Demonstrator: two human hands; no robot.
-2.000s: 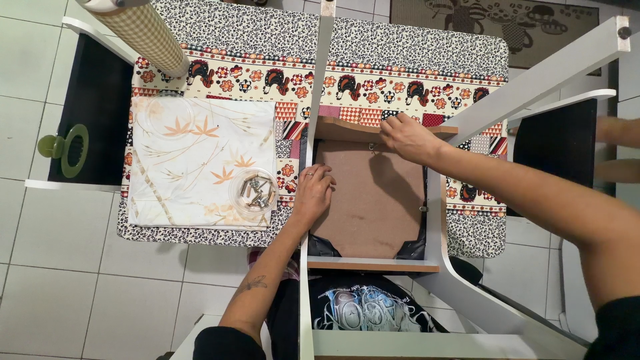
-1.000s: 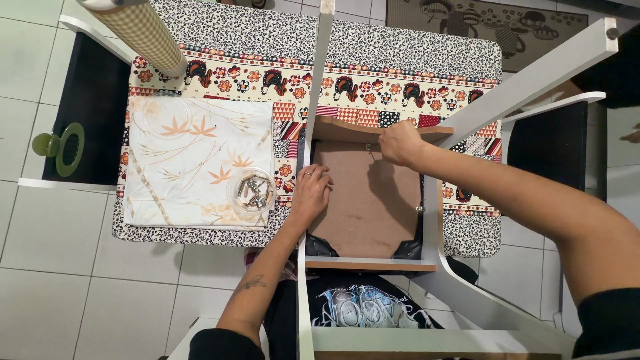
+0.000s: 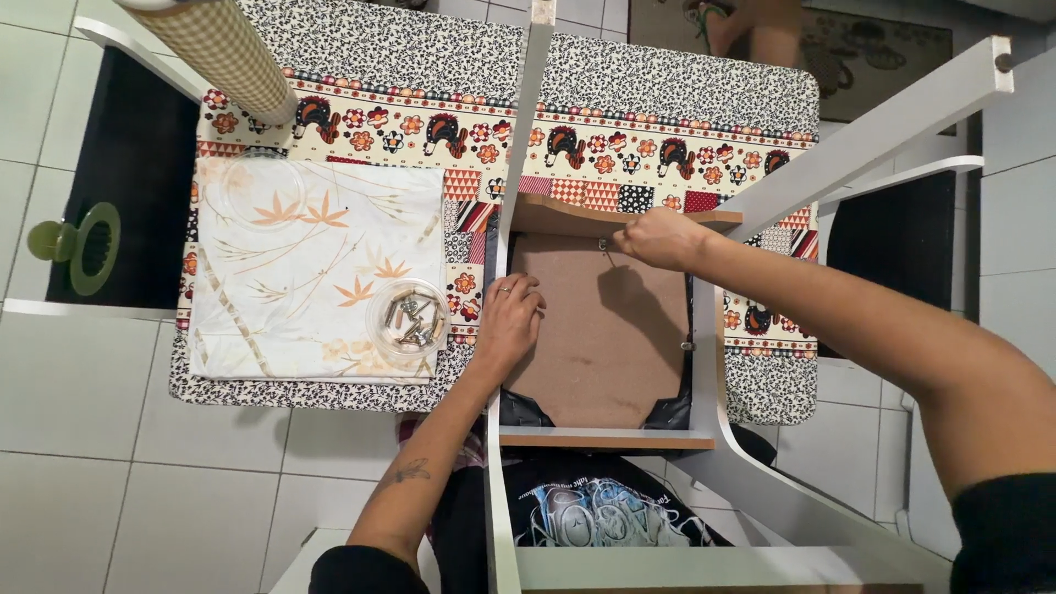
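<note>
An overturned white wooden chair frame point(image 3: 709, 363) lies over the table, the brown underside of its seat point(image 3: 602, 330) facing up. My left hand point(image 3: 510, 318) rests on the left seat rail with its fingers bent over the inner edge. My right hand point(image 3: 660, 239) is closed in a fist by the wavy far rail point(image 3: 619, 209), beside a small metal bracket point(image 3: 603, 244); what it grips, if anything, is hidden. A second metal bracket point(image 3: 687, 346) sits at the seat's right edge. To the left, a clear round container point(image 3: 407, 318) holds several screws and dowels.
A folded leaf-print cloth point(image 3: 305, 338) lies on the patterned tablecloth point(image 3: 660, 91), with a clear lid point(image 3: 262, 188) on it. A checked cylinder point(image 3: 223, 58) stands at the far left. Dark-seated chairs flank the table; a green object point(image 3: 99, 247) is on the left one. Another person's leg point(image 3: 763, 33) shows beyond.
My right hand has turned from spread, bent fingers into a closed fist near the far bracket. My left hand has stayed on the left rail. Another person's leg has come into view at the top.
</note>
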